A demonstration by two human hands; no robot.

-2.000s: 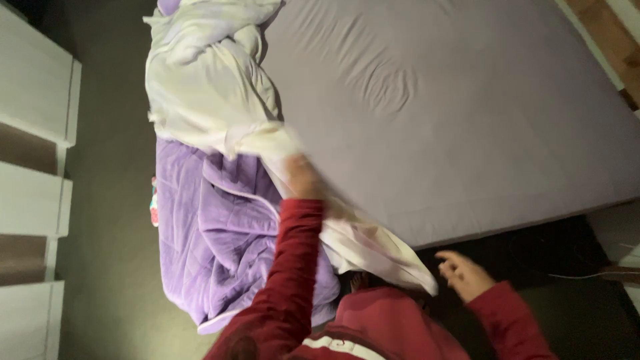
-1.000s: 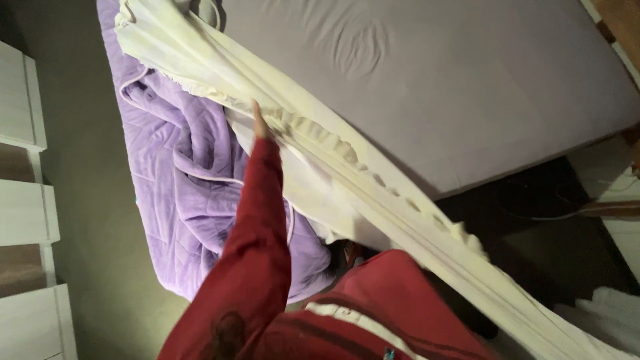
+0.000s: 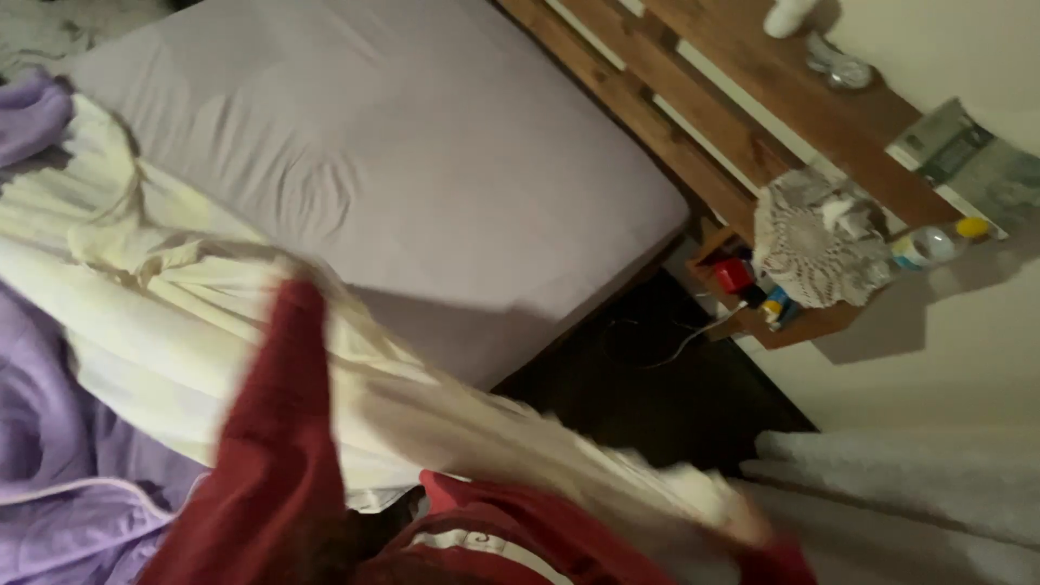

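A cream sheet with a gathered edge (image 3: 455,414) stretches across the lower view between my two arms. My left hand (image 3: 296,264) is blurred and mostly hidden by the cloth at the mattress side; its hold cannot be made out. At the lower right, my right hand (image 3: 743,520) is shut on the sheet's far end, also blurred. A purple blanket with pale piping (image 3: 49,422) lies under the sheet at the left. Beyond the sheet is a mattress with a wrinkled grey-mauve fitted sheet (image 3: 455,162).
A slatted wooden headboard (image 3: 715,106) stands at the upper right. Beside it, a wooden nightstand (image 3: 800,329) bears a crocheted doily (image 3: 812,236), with small items inside and a cable hanging down. A bottle with a yellow cap (image 3: 934,244) is near the wall. A pale curtain (image 3: 894,479) hangs lower right.
The cream sheet, bunched along the mattress side two seconds ago, is now drawn out toward the right. My right hand, apart from the cloth then, now has its end. The view has swung toward the headboard.
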